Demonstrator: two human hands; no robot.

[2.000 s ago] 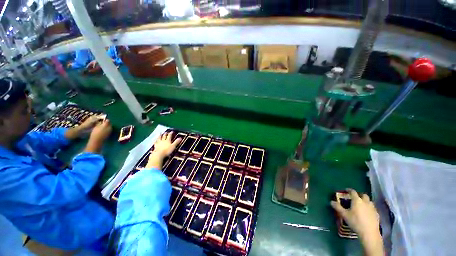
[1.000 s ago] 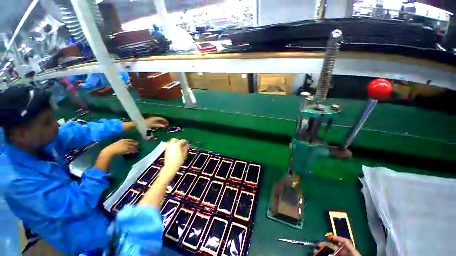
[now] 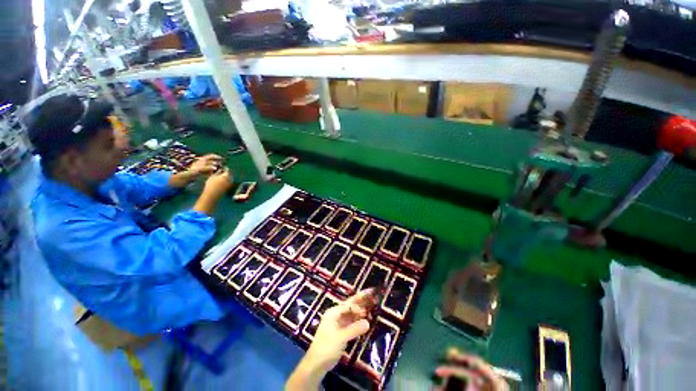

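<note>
The black parts tray [image 3: 352, 279] holds rows of gold-rimmed phone housings; its far-left corner slot looks dark, with no gold rim. My left hand [image 3: 342, 328] is over the tray's near right part, fingers bent together above the housings; a dark patch is at the fingertips, and I cannot tell if it is held. My right hand [image 3: 469, 373] is blurred and cut off by the bottom edge, with a dark phone unit at its fingers. A single gold-rimmed unit [image 3: 554, 357] lies right of it. A thin silver stick [image 3: 505, 373] is partly behind my right hand.
The green hand press [image 3: 534, 221], with red ball lever [image 3: 678, 136] and fixture [image 3: 469, 299], stands right of the tray. Pale sheets [image 3: 652, 328] lie far right. A white liner [image 3: 252, 221] edges the tray. A person in blue [image 3: 126, 244] works at left, beside a white post [image 3: 229, 92].
My left hand has moved from the tray's far left corner to its near right part. My right hand has shifted slightly left in relation to the single unit. The view has turned.
</note>
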